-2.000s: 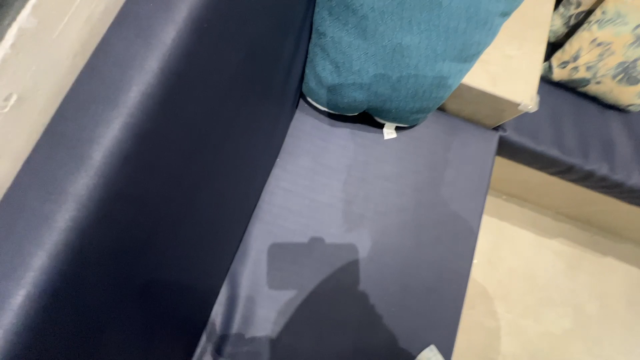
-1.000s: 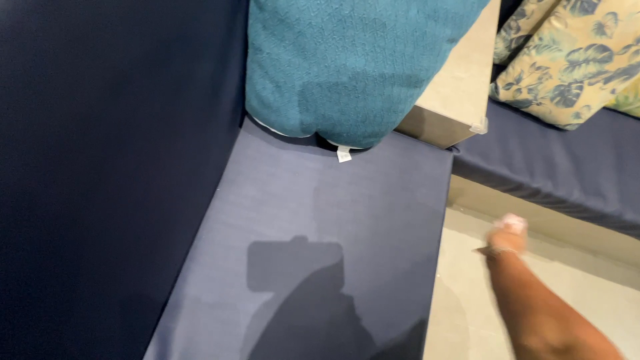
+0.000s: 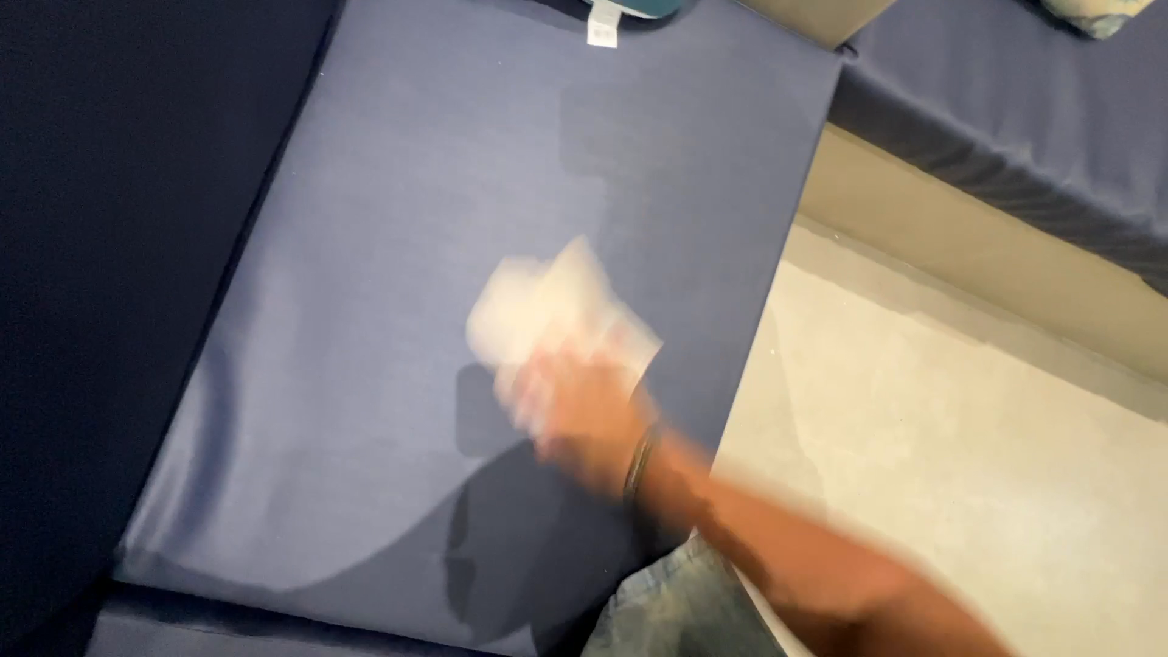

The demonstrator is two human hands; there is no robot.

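My right hand (image 3: pixel 584 411), blurred by motion, holds a crumpled white cloth or wipe (image 3: pixel 547 306) over the middle of a dark blue seat cushion (image 3: pixel 411 182). A thin dark bracelet is on the wrist. Whether the cloth touches the cushion cannot be told from the blur. At the top edge, part of a teal pillow (image 3: pixel 652 7) shows, with a white tag (image 3: pixel 603 25) hanging from it. My left hand is out of the picture.
A dark blue backrest (image 3: pixel 119 228) runs along the left. Another blue seat (image 3: pixel 1031 109) on a beige base lies at the upper right, with a patterned pillow (image 3: pixel 1095 14) on it. Pale floor (image 3: pixel 940 401) shows at the right. My clothed leg (image 3: pixel 684 607) is at the bottom.
My right hand has moved from above the floor at the right to over the seat cushion, and the white cloth now shows spread in it. The view has shifted down the seat.
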